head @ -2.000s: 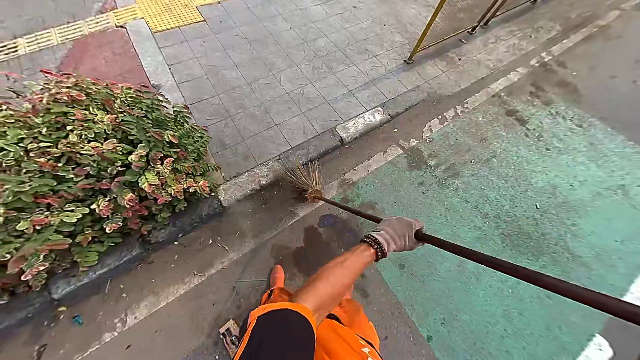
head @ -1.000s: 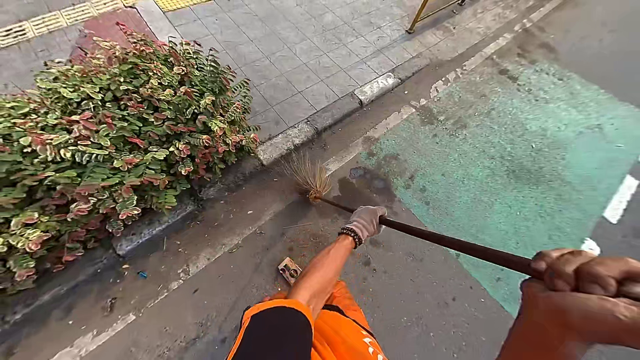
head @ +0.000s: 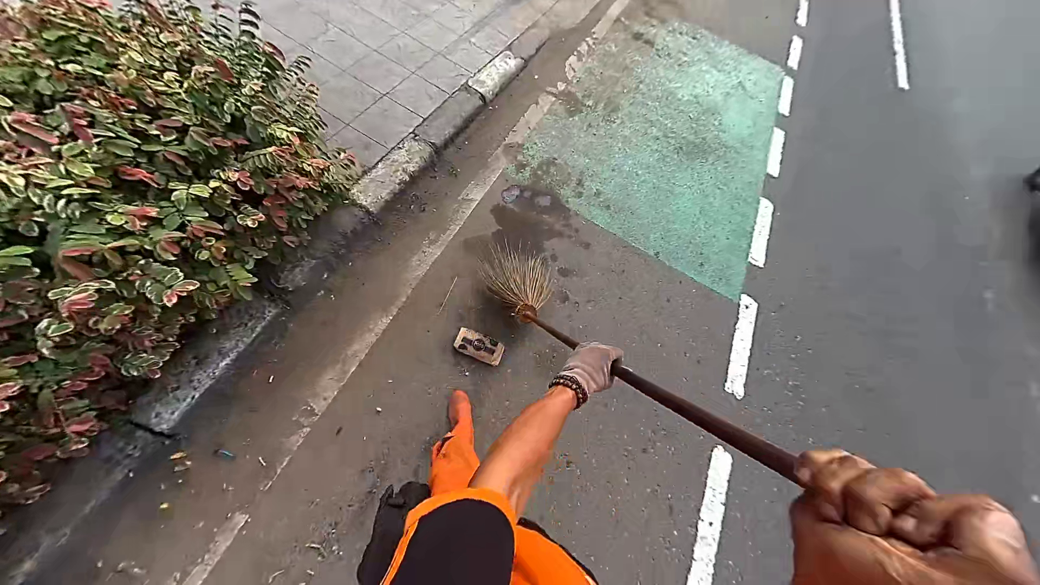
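Note:
A stick broom with a long dark handle [head: 707, 421] slants from the lower right to the centre. Its fan of stiff bristles [head: 518, 279] rests on the asphalt. My left hand [head: 593, 367], in a pale glove with a beaded bracelet at the wrist, is closed round the lower handle. The bare right hand [head: 910, 516] grips the upper handle at the lower right. Just left of and below the bristles lies a small flat brown carton [head: 479, 346] with dark print.
A leafy bush [head: 154, 187] overhangs the kerb [head: 394, 172] on the left, beside grey paving [head: 390, 65]. Small litter [head: 180, 461] lies near the gutter. Green road paint [head: 674, 154] and a dashed white line [head: 741, 345] are on the right. An orange shoe [head: 460, 409] shows below the carton.
The bristles have come away from the kerb onto the asphalt beside the carton. My right hand, out of view two seconds ago, shows on the handle. The view has shifted toward the road.

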